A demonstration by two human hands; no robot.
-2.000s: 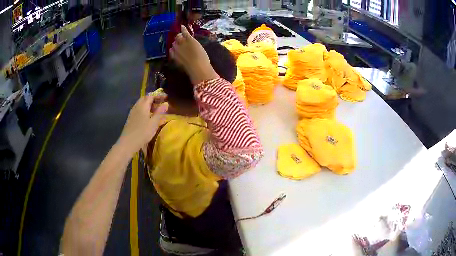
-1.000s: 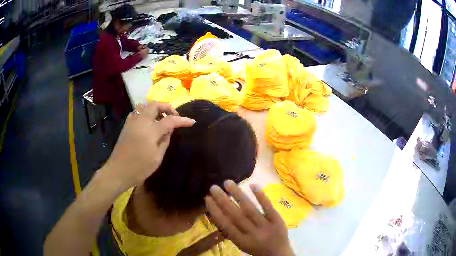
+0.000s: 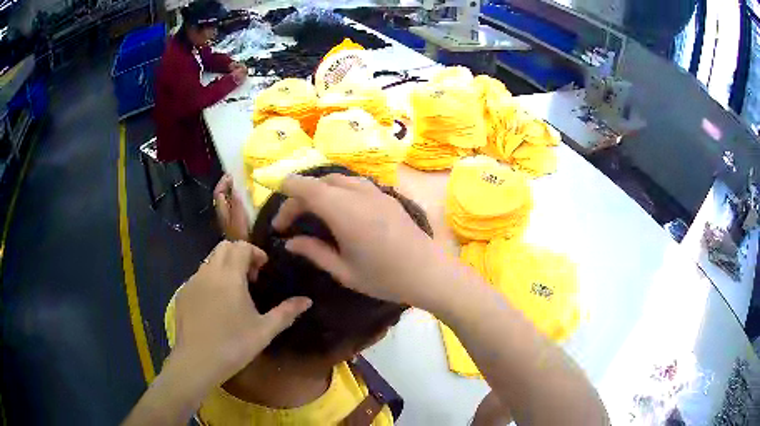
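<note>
A person in a yellow top sits with their back to me; their dark-haired head (image 3: 333, 320) is right in front of me. My left hand (image 3: 221, 299) is at the left side of the head, thumb and fingers apart against the hair. My right hand (image 3: 362, 229) reaches across the top of the head, thumb and fingertips in the hair. Whether it grips strands or a small object there is too unclear to tell.
Yellow fabric pieces (image 3: 490, 195) stand in several stacks on the white table (image 3: 621, 250). The seated person's raised hand (image 3: 229, 208) is left of the head. Another person in dark red (image 3: 179, 96) sits at the far left, near a blue bin (image 3: 140, 71).
My view has swung right and down over the head. My right hand has come in from below and moved up onto the hair. My left hand has come lower, beside the head.
</note>
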